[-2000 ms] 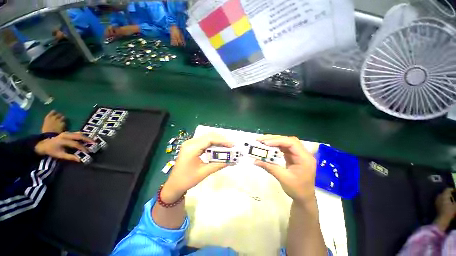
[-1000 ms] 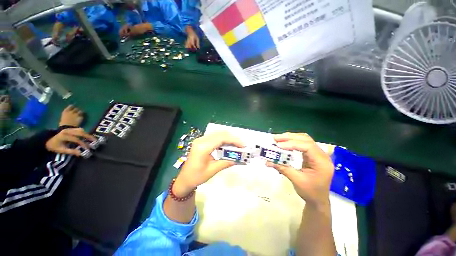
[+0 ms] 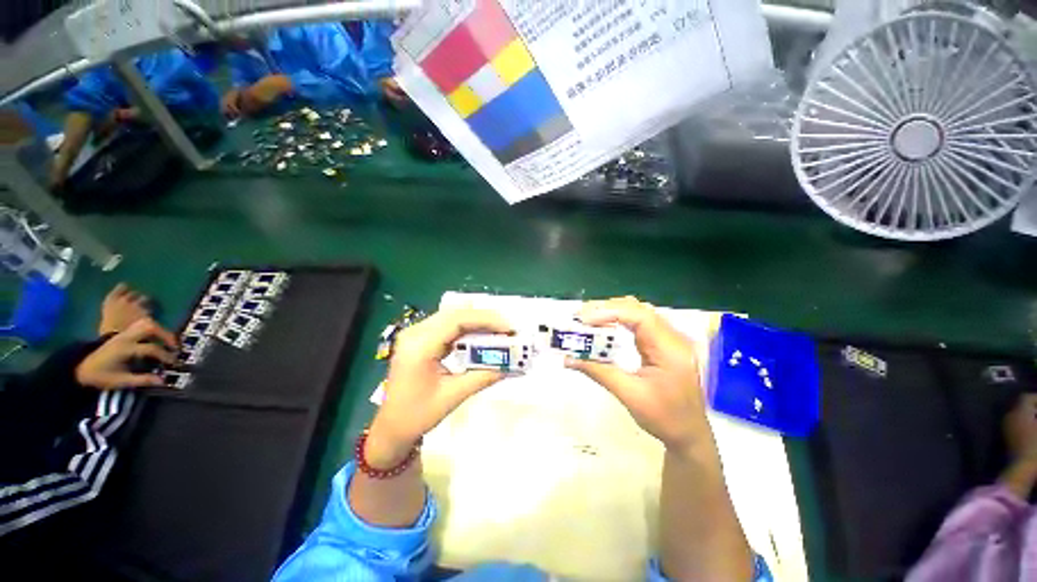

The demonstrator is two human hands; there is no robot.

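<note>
My left hand [image 3: 430,370] holds a small white device unit [image 3: 491,355] by its left end, between thumb and fingers. Its screen window is lit blue-green. My right hand [image 3: 656,375] holds a second small white device unit [image 3: 577,342] by its right end. Its screen shows light marks. The two units are side by side, raised over the white work sheet [image 3: 534,489], with their inner ends close together. I cannot tell whether they touch. Both screens face me.
A blue bin [image 3: 764,375] with small white parts is right of the sheet. Black trays [image 3: 227,455] lie left and right [image 3: 910,477]. Loose subassemblies [image 3: 398,330] are left of the sheet. Another worker's hand [image 3: 125,355] is at the left tray. A hanging sheet [image 3: 614,80] and white fan [image 3: 917,139] are ahead.
The view has shifted. Both units stay in my hands; the left screen, dark with pale marks two seconds ago, now shows blue-green. The left worker's hand has moved at the tray's units.
</note>
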